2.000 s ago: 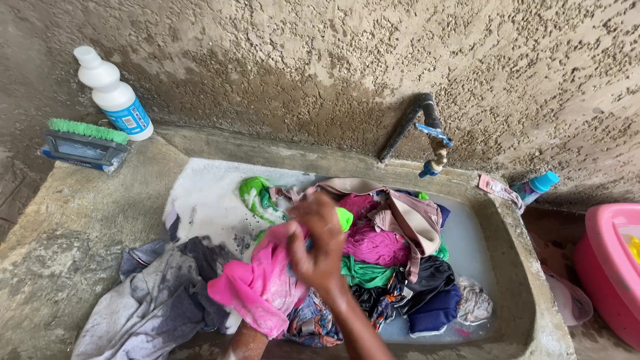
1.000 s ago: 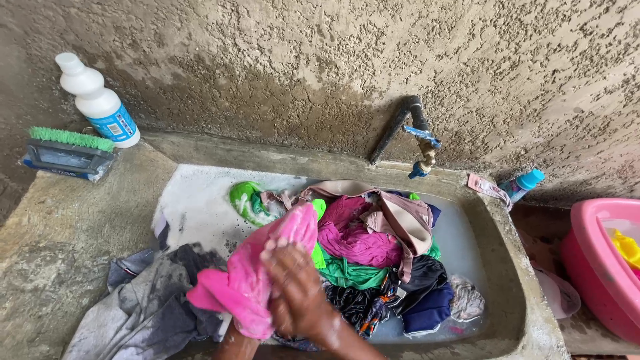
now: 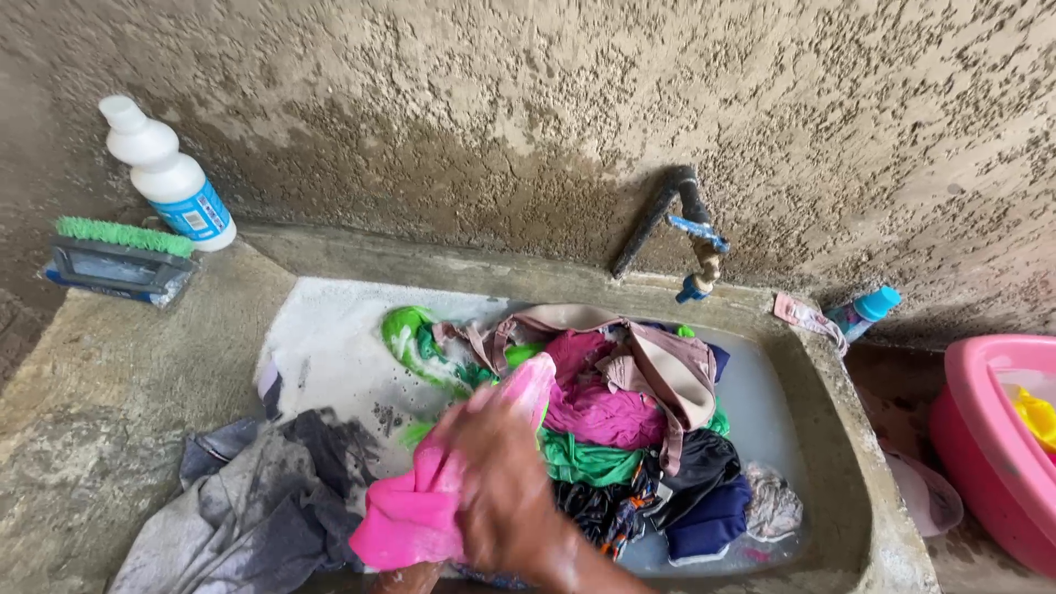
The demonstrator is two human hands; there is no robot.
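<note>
A wet pink cloth [image 3: 421,503] is bunched between my two hands above the near side of a concrete wash basin [image 3: 833,412]. My right hand [image 3: 507,487], blurred, presses on the cloth from the right. My left hand [image 3: 412,573] is mostly hidden beneath it; only the wrist shows at the bottom. Behind them, soapy water holds a heap of clothes: a magenta garment [image 3: 610,408], a beige strap [image 3: 676,371], a green cloth [image 3: 590,458] and a navy piece [image 3: 709,520]. A grey cloth [image 3: 239,503] lies over the basin's left slope.
On the left ledge stand a white bottle [image 3: 169,169] and a green-bristled scrubbing brush [image 3: 120,256]. A tap [image 3: 701,252] juts from the rough wall. At the right are a blue-capped bottle [image 3: 862,313], a pink-patterned item [image 3: 808,320] and a pink plastic tub [image 3: 965,437] with something yellow inside.
My right hand, raised over the pink cloth two seconds ago with its fingers spread, is now down against it. The cloth has shifted and been bunched differently between my hands.
</note>
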